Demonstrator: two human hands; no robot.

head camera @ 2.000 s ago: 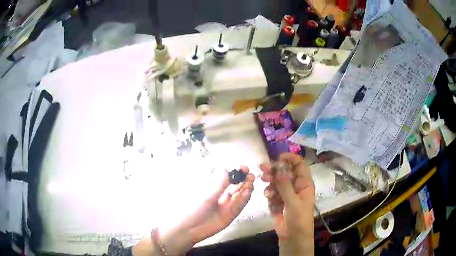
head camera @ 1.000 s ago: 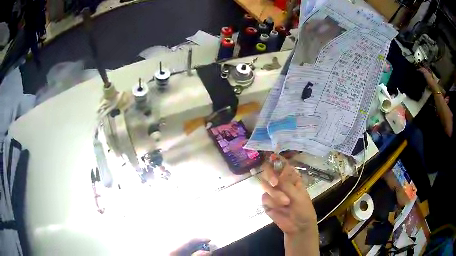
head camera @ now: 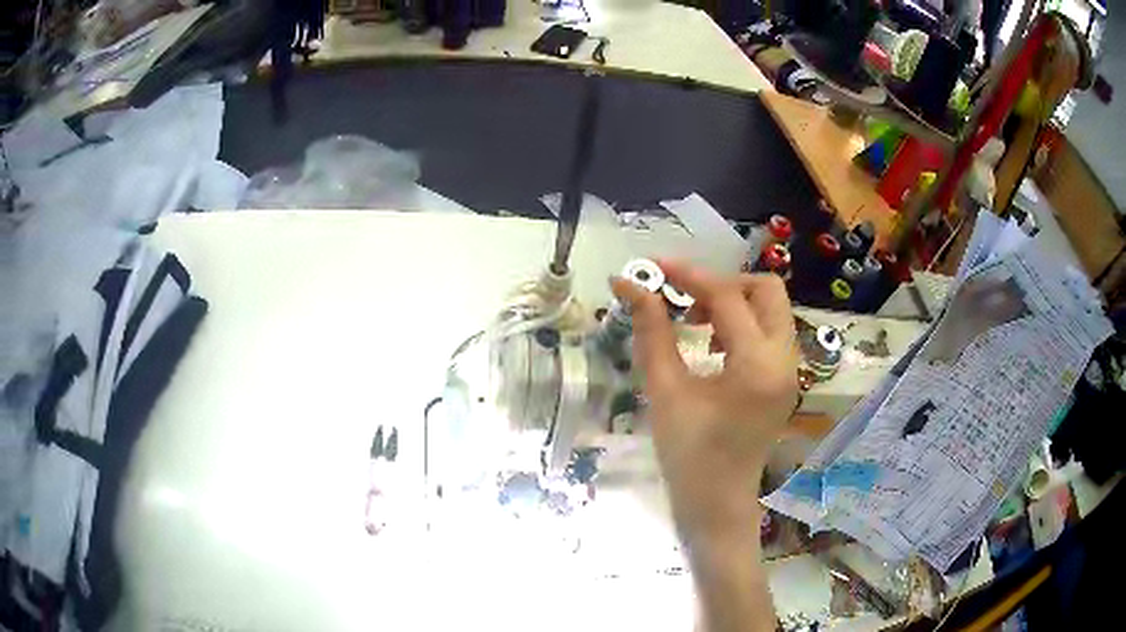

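The white sewing machine [head camera: 525,383] stands on the white table under a bright lamp. My right hand [head camera: 722,370] is raised over the machine's arm, thumb and fingers curled close beside the two round white thread tension discs [head camera: 642,274]. Whether the fingertips touch the discs or pinch a small piece or thread cannot be told. The needle area [head camera: 543,488] is glaringly lit. Thread snips [head camera: 380,475] lie left of it, blades pointing away. My left hand is out of view.
Black and white cut pieces [head camera: 105,370] lie at the left. Red and dark thread cones [head camera: 778,245] stand behind the machine. Printed work sheets [head camera: 951,420] hang at the right. A dark upright rod [head camera: 577,173] rises behind the machine head. Another white table [head camera: 667,43] is at the back.
My right hand has moved from the front edge up to the tension discs. My left hand, low at the front edge before, has left the picture. The camera view has swung left and up.
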